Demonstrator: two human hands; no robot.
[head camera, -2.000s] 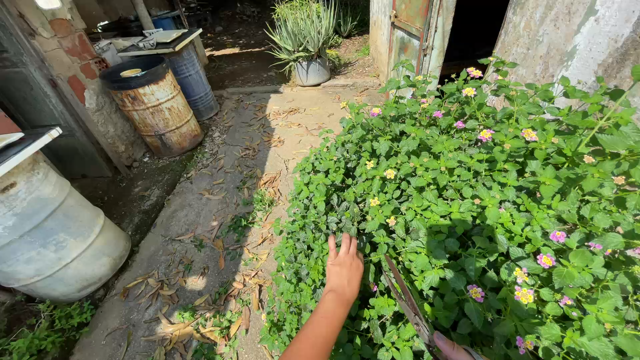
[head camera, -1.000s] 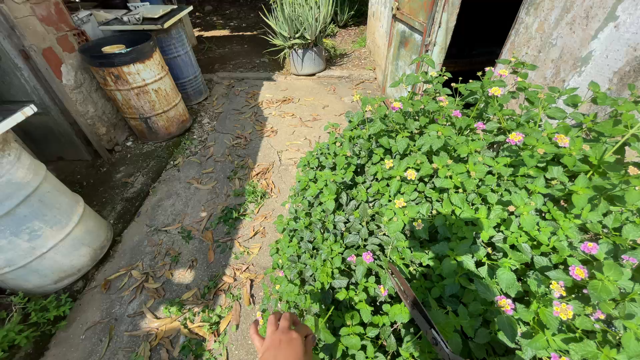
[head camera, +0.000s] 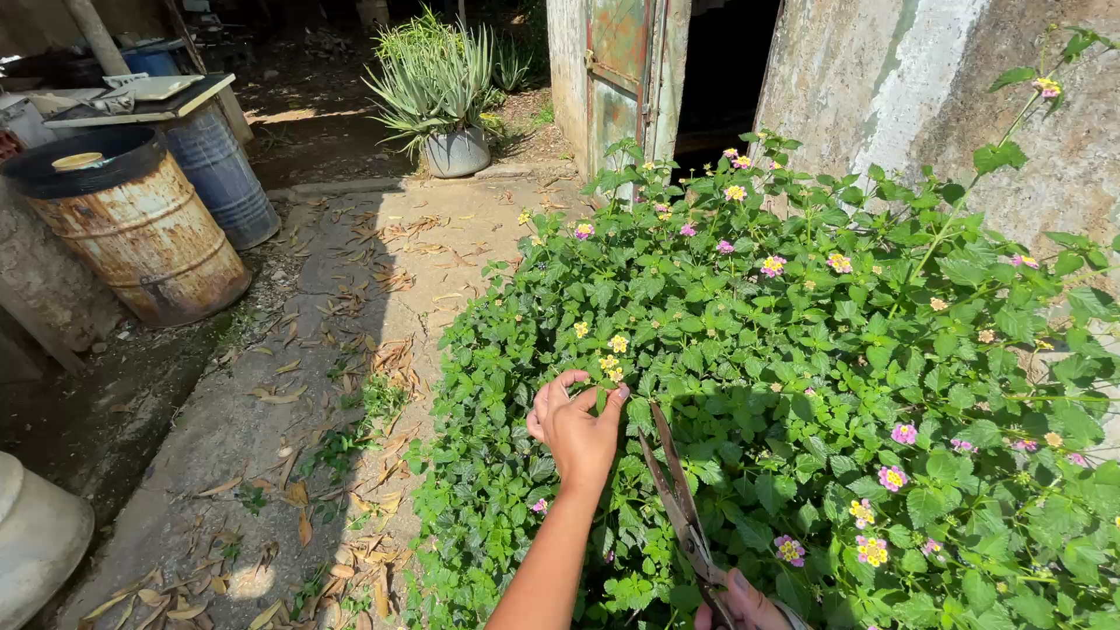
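My left hand (head camera: 579, 427) reaches into a leafy lantana bush (head camera: 787, 324) and pinches a stem or leaf between thumb and fingertips, just below some yellow lantana flowers (head camera: 614, 357). To its right, my right hand (head camera: 748, 605) grips the handles of worn metal shears (head camera: 681, 507) at the lower edge of the view. The blades are slightly parted and point up and left, their tips a little right of my left fingers. Part of the right hand is cut off by the frame.
A concrete path (head camera: 341, 350) with dry leaves runs along the left of the bush. Beyond it stand a rusty drum (head camera: 149, 236), a blue drum (head camera: 219, 171) and a pale barrel (head camera: 35, 534). A potted aloe (head camera: 457, 150), a rusty metal door (head camera: 617, 87) and a rough wall (head camera: 849, 96) are behind.
My left hand has moved from the bush's lower left edge up to the yellow flowers and now pinches there. My right hand has come into view holding the shears, whose blades now show parted.
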